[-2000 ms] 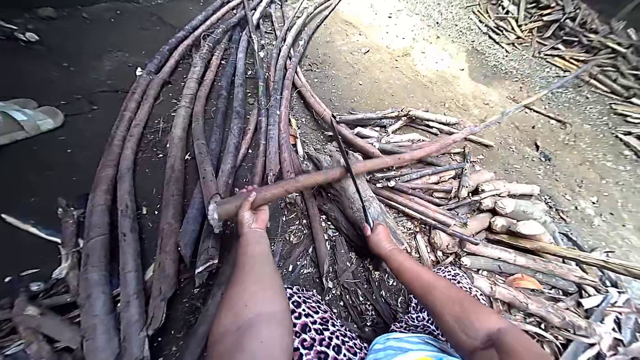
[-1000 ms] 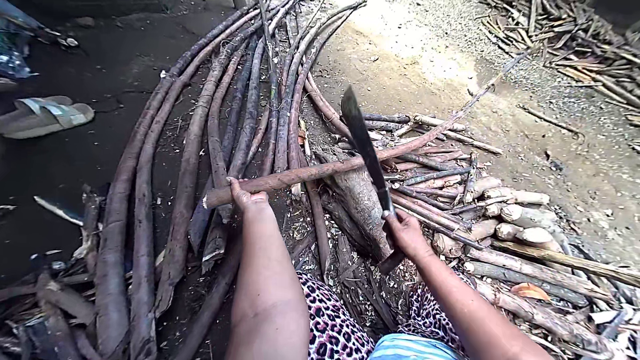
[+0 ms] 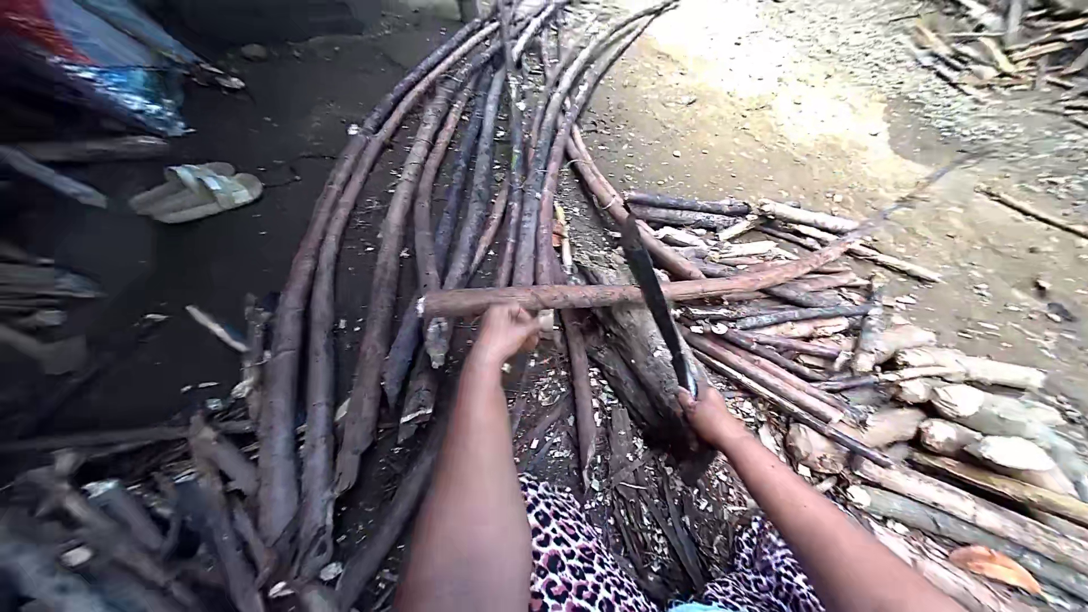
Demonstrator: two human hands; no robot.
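Note:
A long wooden pole lies crosswise, its thick cut end at the left and its thin end reaching to the upper right. Near that cut end my left hand grips it from below. My right hand is closed around the handle of a machete, whose dark blade points up and slightly left, crossing the pole in view; whether they touch I cannot tell. Beneath the pole lies a thick chopping log with a rough, worn surface.
Long bent poles spread along the ground ahead and left. Cut sticks and thicker pale-ended pieces are piled at the right. Broken wood lies lower left, sandals farther up. More sticks lie upper right.
Between the first frame and the second, the machete blade came up from a lower, edge-on position. It still points up now. My left hand keeps hold of the pole near its thick end.

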